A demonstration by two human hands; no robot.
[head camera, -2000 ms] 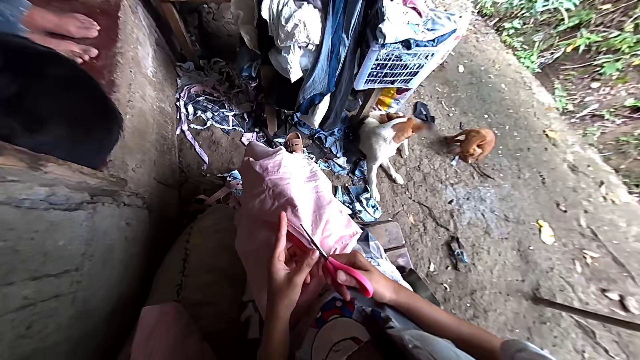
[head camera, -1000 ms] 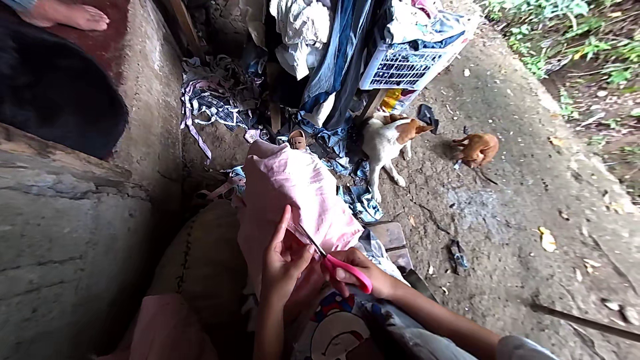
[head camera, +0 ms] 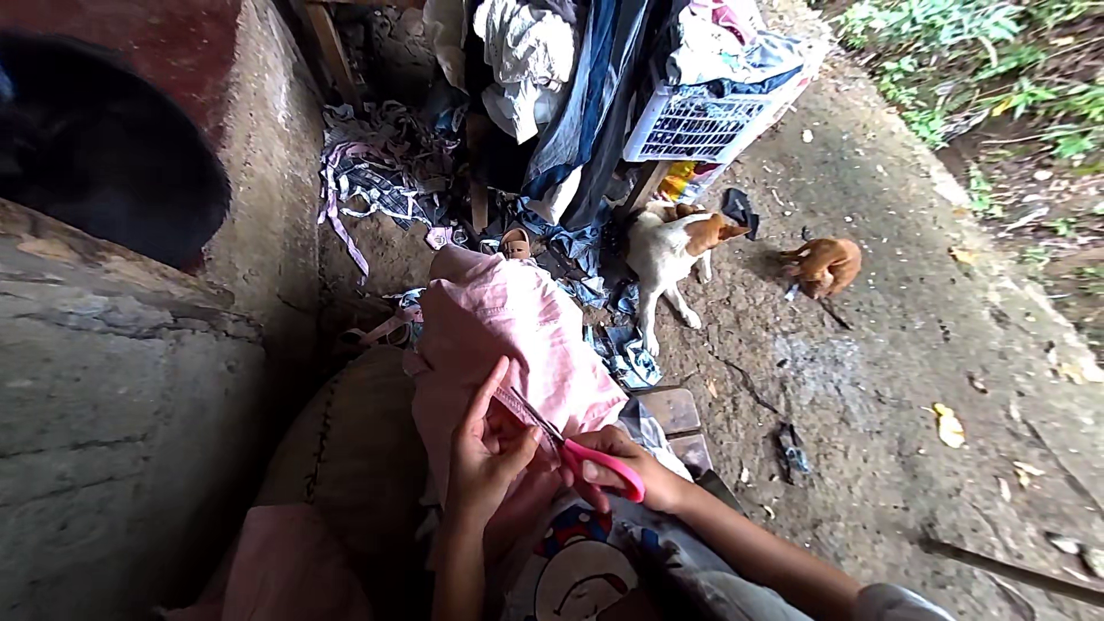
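Pink cloth [head camera: 526,319] lies draped over my lap and knee. My left hand [head camera: 492,448] holds a folded edge or seam of it between thumb and fingers, with the index finger extended along the cloth. In my right hand [head camera: 621,466] is a pair of scissors with pink handles [head camera: 617,470]; the blades lie along the seam, beside my left fingers. How far the blades are apart is hard to tell. Another piece of pink cloth [head camera: 293,561] lies at the lower left.
A white-and-brown dog [head camera: 668,259] sits past my knee, near a smaller brown animal [head camera: 826,266]. Fabric scraps [head camera: 379,181] litter the ground. A white plastic crate [head camera: 699,125] holds clothes. A stuffed sack [head camera: 345,440] and a concrete wall [head camera: 112,431] are at left.
The white-and-brown dog's head has shifted, and the bare foot seen earlier at the upper left is out of view. Both hands stay at the pink cloth with little plain movement.
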